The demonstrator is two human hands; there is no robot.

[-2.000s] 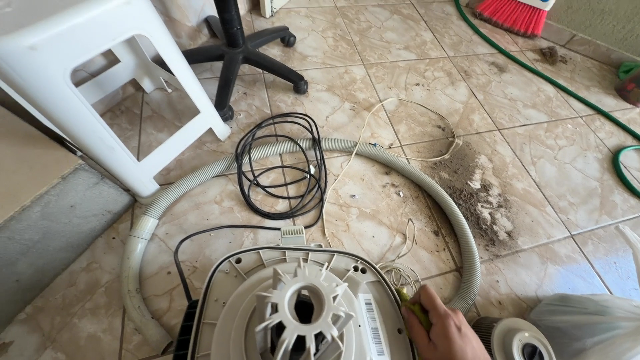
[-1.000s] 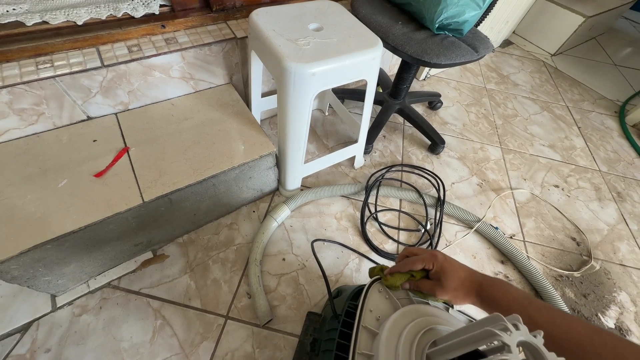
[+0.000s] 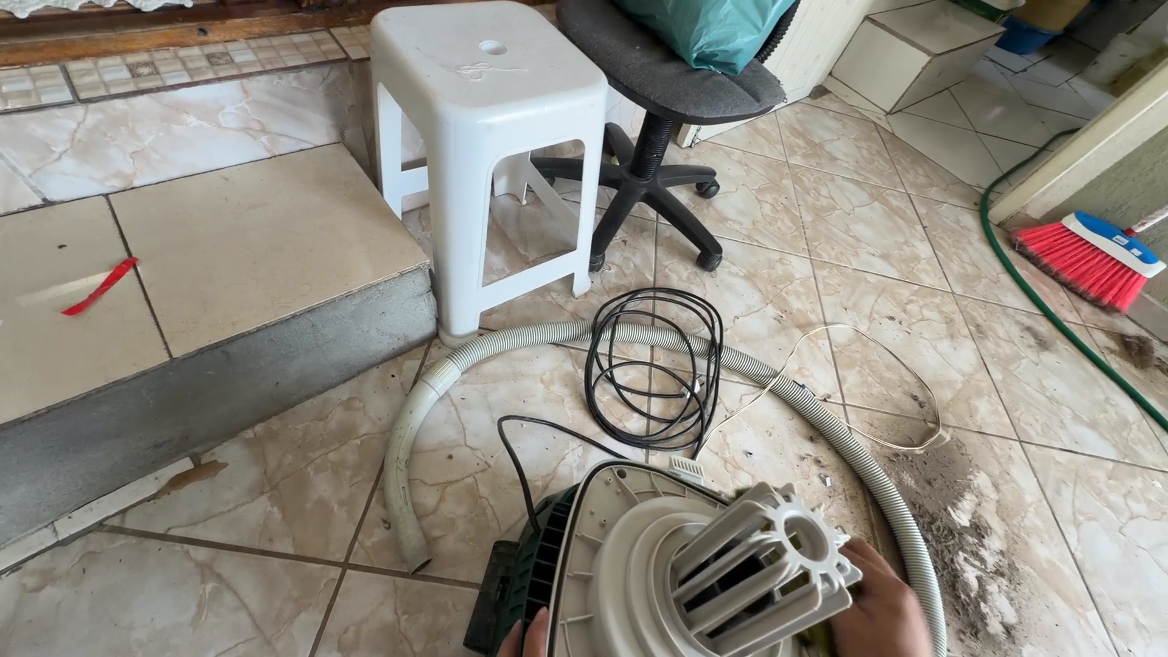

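The beige plastic motor head of a vacuum cleaner, with a ribbed filter cage standing out of it, fills the bottom centre. Only fingertips of my left hand show, against the unit's dark green vented side. Behind the cage on the right is my right hand, partly hidden; a bit of yellow-green cloth shows beside it. Whether it grips the cloth or the unit cannot be told. A coiled black power cord lies behind the unit, over the grey corrugated hose that curves around it.
A white plastic stool stands by the tiled step, beside a swivel chair bearing a teal bag. Grey dirt and a thin pale cord lie at right. Farther right are a red-bristled broom and a green hose.
My right hand, at the unit's far rim with the yellow-green cloth a second ago, is now on the right behind the filter cage. Fingertips of my left hand have come into view.
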